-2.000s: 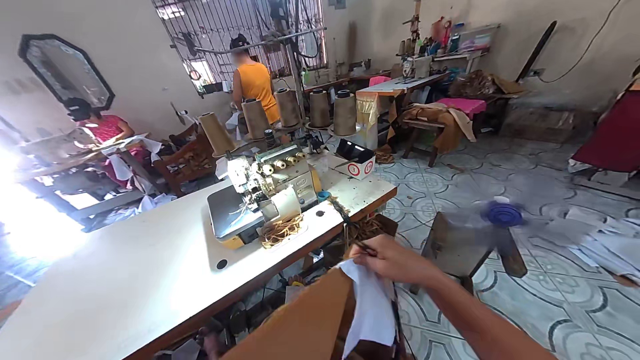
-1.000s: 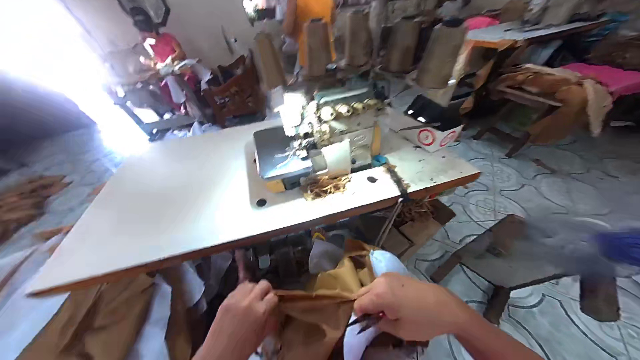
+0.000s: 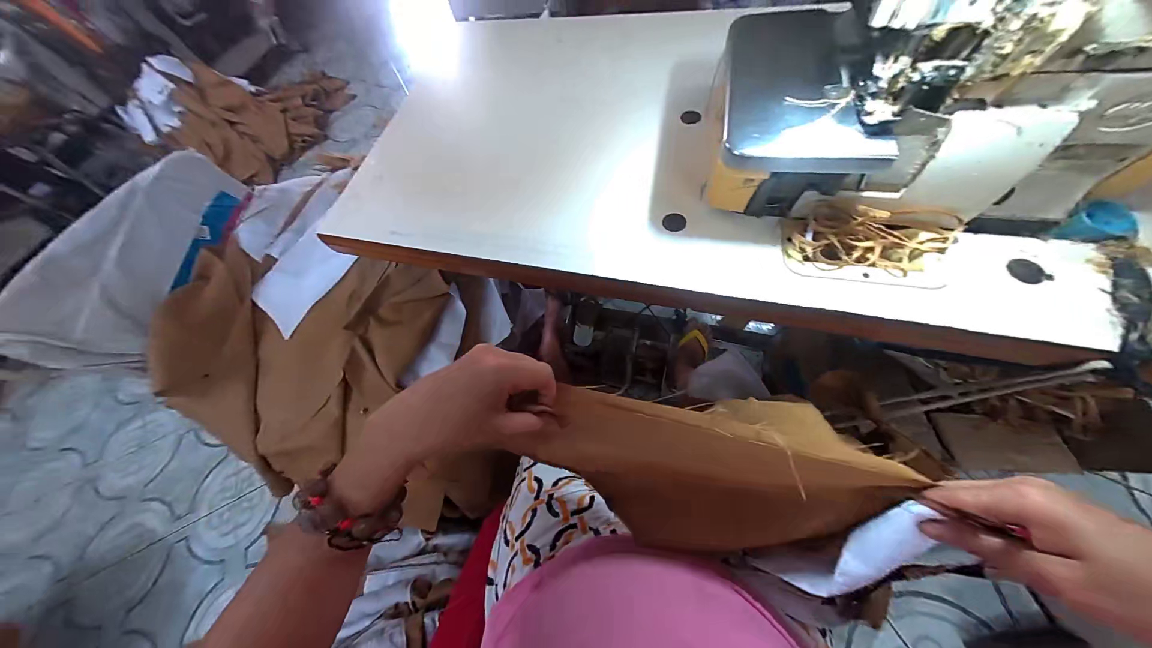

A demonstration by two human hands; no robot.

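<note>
Brown fabric (image 3: 711, 468) with frayed edges is stretched above the lap, a white piece (image 3: 886, 544) at its right end. My left hand (image 3: 486, 405) pinches the fabric's left end between thumb and fingers. At the right end, my right hand (image 3: 1017, 531) grips the fabric close to the white piece; a small dark thing shows in that hand, too unclear to name. Beyond the hands stands an overlock sewing machine (image 3: 810, 90) on a white table (image 3: 558, 153). Thread and trimmings (image 3: 868, 238) lie by its base.
The table's wooden edge (image 3: 540, 270) runs just beyond the hands. Brown and white cloth pieces (image 3: 306, 360) hang in a heap at the left, with another pile (image 3: 243, 117) on the tiled floor behind. Cardboard (image 3: 999, 441) and scraps lie under the table at right.
The view has swung down and left. My left hand, blurred low in the oldest frame, now holds the fabric. Since one second ago the hands have moved apart and the fabric is stretched between them.
</note>
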